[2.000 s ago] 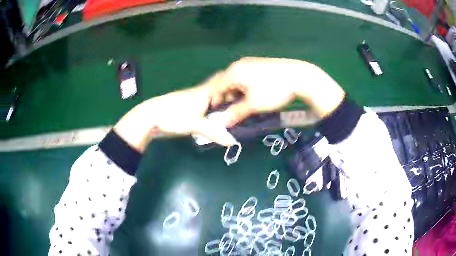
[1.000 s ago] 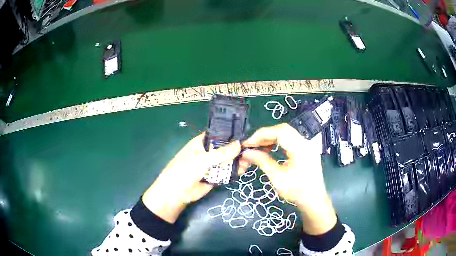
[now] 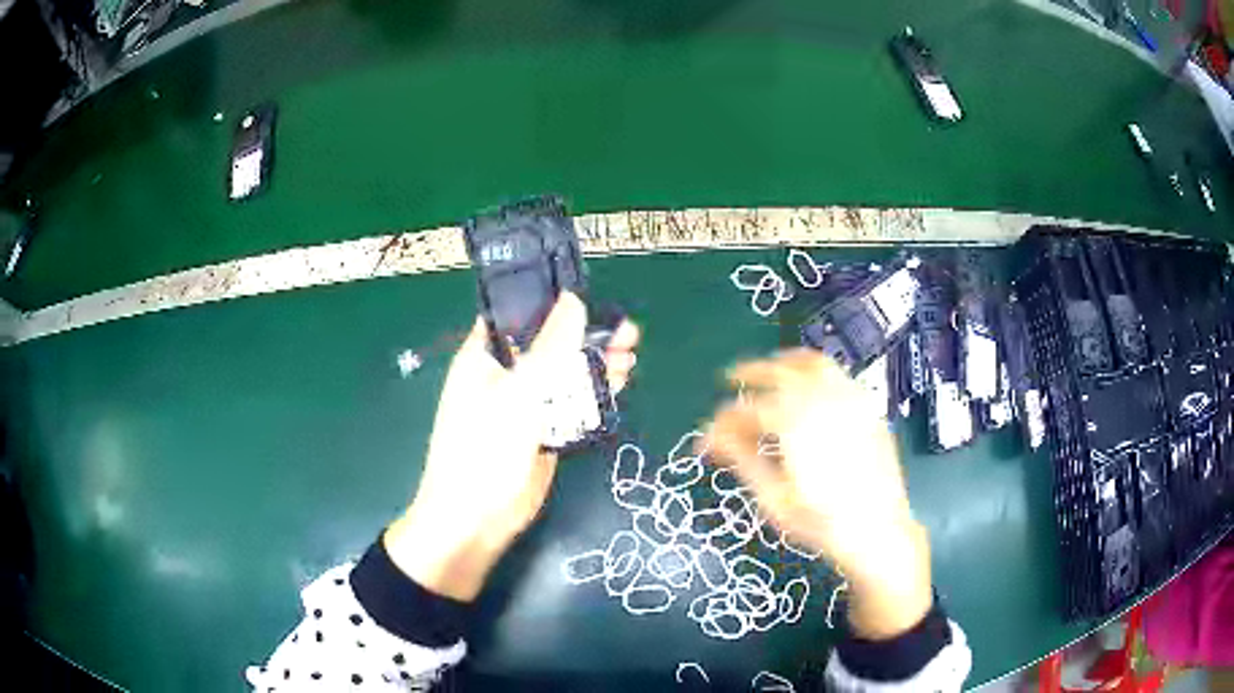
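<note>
My left hand [image 3: 494,440] holds a black phone housing [image 3: 525,264] upright over the bench, thumb across its middle. A pale keypad part [image 3: 574,406] shows at the housing's lower end. My right hand [image 3: 819,467] is apart from the housing, to its right, over the edge of the ring pile. It is blurred, its fingers are bent, and I cannot tell whether they hold anything. A loose pile of thin white oval rings [image 3: 673,562] lies below and between the hands. A few more rings [image 3: 765,287] lie near the pale strip.
Waiting black housings [image 3: 947,352] with white patches lie right of my right hand. Black moulded trays [image 3: 1144,420] are stacked at the far right. A pale marked strip [image 3: 325,278] borders a green belt [image 3: 609,108] carrying spaced-out handsets [image 3: 252,152]. A small white scrap [image 3: 410,362] lies left.
My right hand has moved off the housing, rightward and slightly down. My left hand has shifted the housing left and up. The handsets on the belt have moved left.
</note>
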